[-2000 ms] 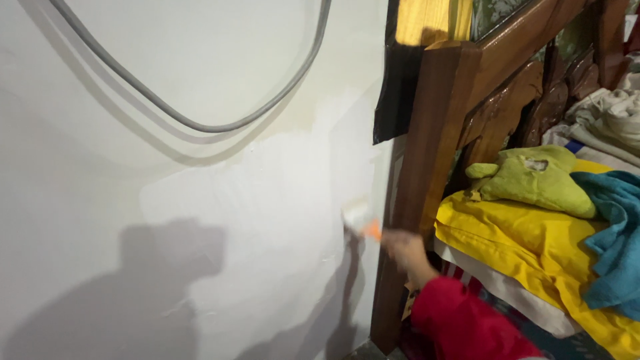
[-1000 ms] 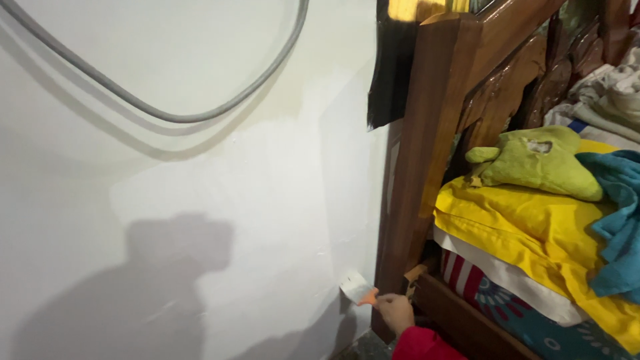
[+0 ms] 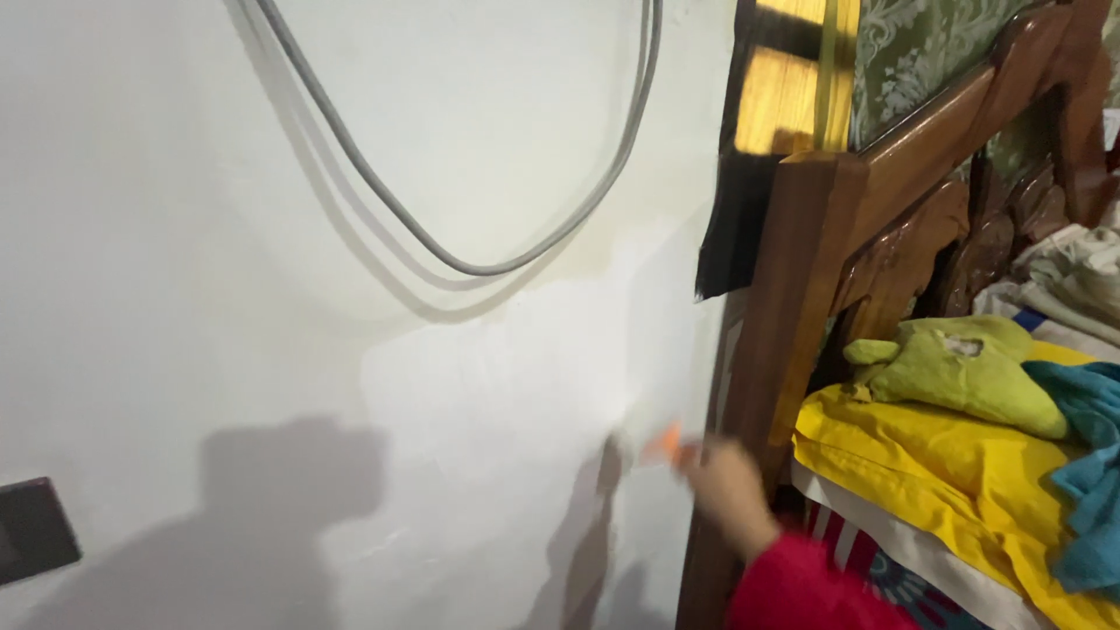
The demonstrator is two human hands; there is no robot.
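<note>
My right hand [image 3: 722, 486], in a red sleeve, is closed around the orange handle of a paintbrush [image 3: 662, 444]. The pale head of the brush is blurred and lies at or close to the white wall [image 3: 490, 376], left of the wooden bedpost. A brighter white area covers the wall around it, below a duller, yellowish part. Whether the bristles touch the wall cannot be told. My left hand is out of the frame.
A grey cable [image 3: 477, 269] hangs in a loop against the wall. The wooden bed headboard [image 3: 801, 289] stands close right of the hand. Yellow cloth [image 3: 927, 446], a green plush toy [image 3: 971, 372] and teal cloth [image 3: 1094, 472] lie on the bed. A dark box-like object [image 3: 35, 531] is at the left edge.
My right hand, holding the brush, was low by the foot of the bedpost one second ago and is now higher up the wall. The view has shifted.
</note>
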